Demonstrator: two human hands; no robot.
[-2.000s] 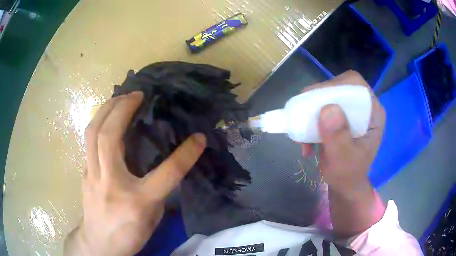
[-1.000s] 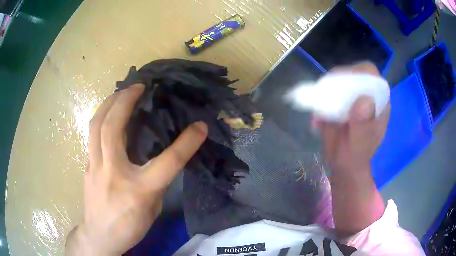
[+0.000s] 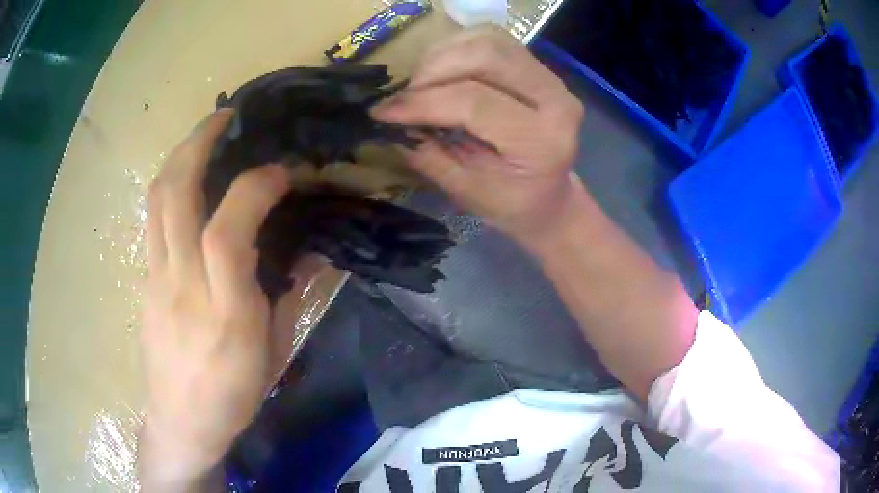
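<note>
A black feathered body (image 3: 299, 111) with ragged edges is held over the table edge. My left hand (image 3: 207, 260) grips its left side, with fingers around and on the black pieces. My right hand (image 3: 501, 125) is at its upper right edge, fingertips pinching black feathers there. A pale part shows in the gap between the upper and lower feathers. The white glue bottle (image 3: 474, 10) is at the top edge of the view, partly cut off behind my right hand.
A blue-and-yellow packet (image 3: 378, 31) lies on the tan table (image 3: 87, 231) beyond the body. Blue trays with black material (image 3: 641, 63) (image 3: 837, 96) and a blue flat tray or lid (image 3: 757, 207) are on the grey floor at the right.
My right hand has let go of the glue bottle, which is now at the top of the view, and has moved left to the feathers. The body has shifted up and left.
</note>
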